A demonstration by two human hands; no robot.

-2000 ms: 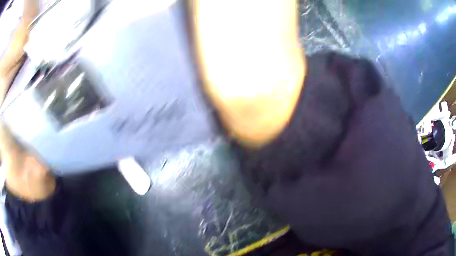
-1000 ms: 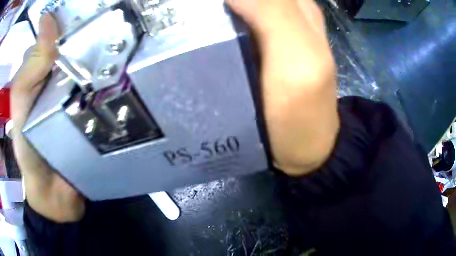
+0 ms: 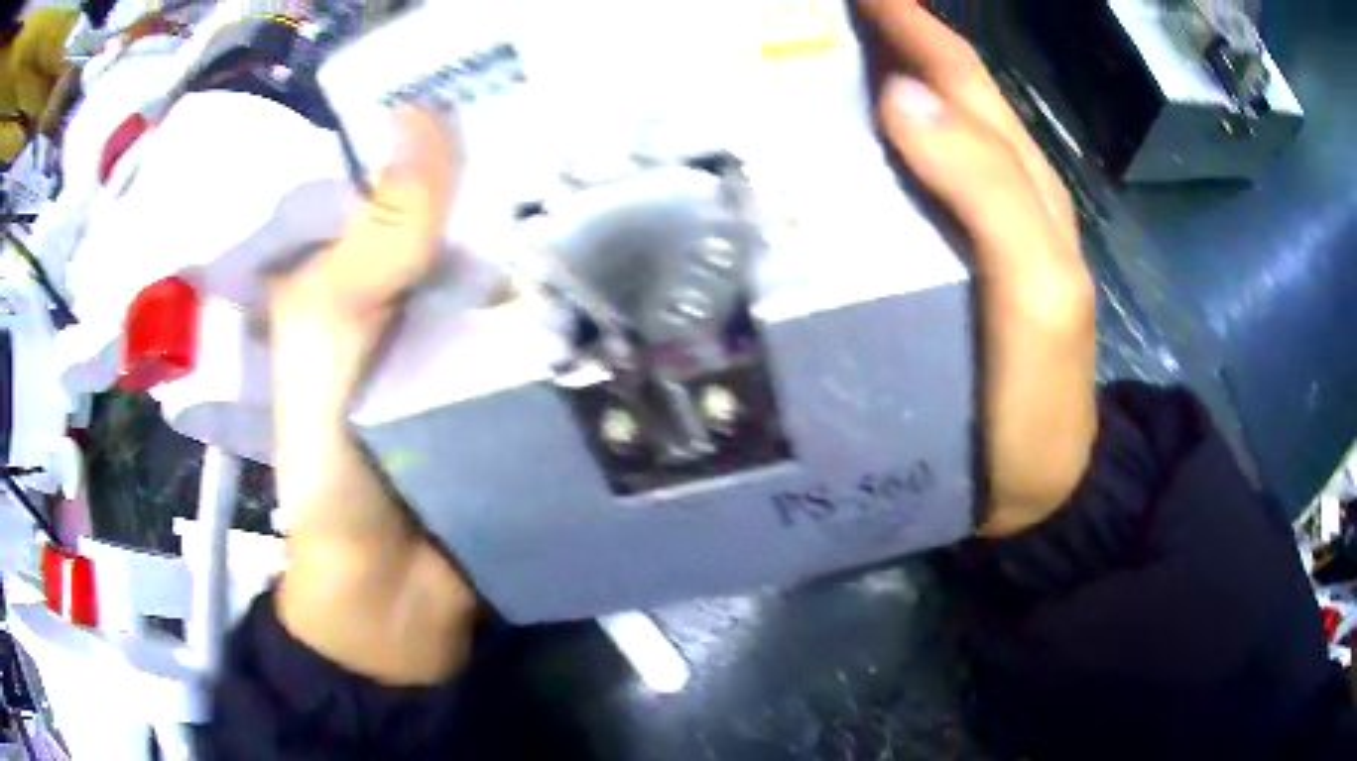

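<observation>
The screw feeder [image 3: 670, 520], a silver-grey box marked PS-560, is held up in front of me, slightly tilted. Its front has a dark opening with a metal bracket [image 3: 655, 268] above it. My left hand [image 3: 372, 402] grips its left side, thumb on the top. My right hand [image 3: 1005, 283] grips its right side, fingers at the top right edge. A narrow white strip with a rounded end [image 3: 647, 651] shows under the feeder. The feeder's underside and back are hidden, and the image is a little blurred.
White camera housings [image 3: 223, 193] with red caps [image 3: 161, 330] crowd the left side. A second screw feeder [image 3: 1208, 127] stands at the upper right on the dark bench [image 3: 1176, 283]. More white and red parts show at the right rim.
The feeder and both hands have shifted right in view, and the feeder is more level, showing more of its top. More housings show at left and the second feeder shows more fully.
</observation>
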